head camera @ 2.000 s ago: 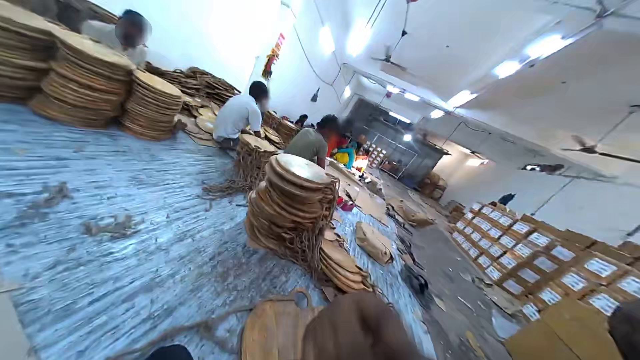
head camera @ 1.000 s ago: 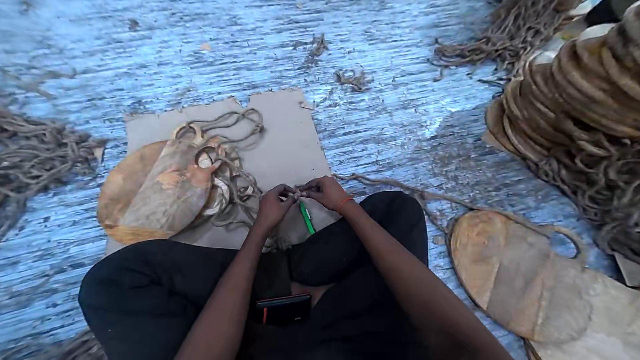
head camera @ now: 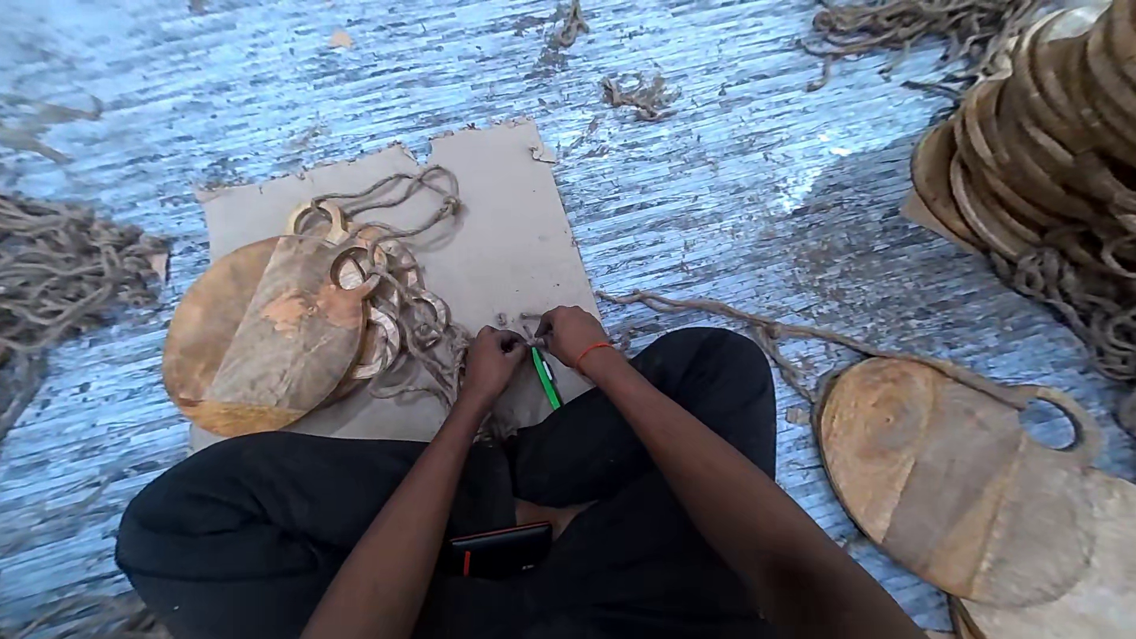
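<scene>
My left hand (head camera: 493,357) and my right hand (head camera: 568,334) are close together above a cardboard sheet (head camera: 497,213), their fingertips pinching a piece of rope between them. The rope piece is small and partly hidden by the fingers. Just below the fingertips lies a slim green tool (head camera: 545,380), its exact kind unclear. Left of my hands, round wooden boards (head camera: 293,337) with ring handles rest overlapping on the cardboard, with jute rope (head camera: 417,209) looped through and around the handles. An orange thread circles my right wrist.
A round wooden board (head camera: 958,479) with a handle and a long rope lies at right. Stacked boards (head camera: 1021,177) with hanging ropes stand at upper right. A heap of rope (head camera: 67,275) is at far left, and rope scraps (head camera: 641,96) lie on the floor. A phone (head camera: 501,550) rests on my lap.
The view has swung down from the wide room to my lap. Since one second ago, both hands have stayed together at the rope above the green tool.
</scene>
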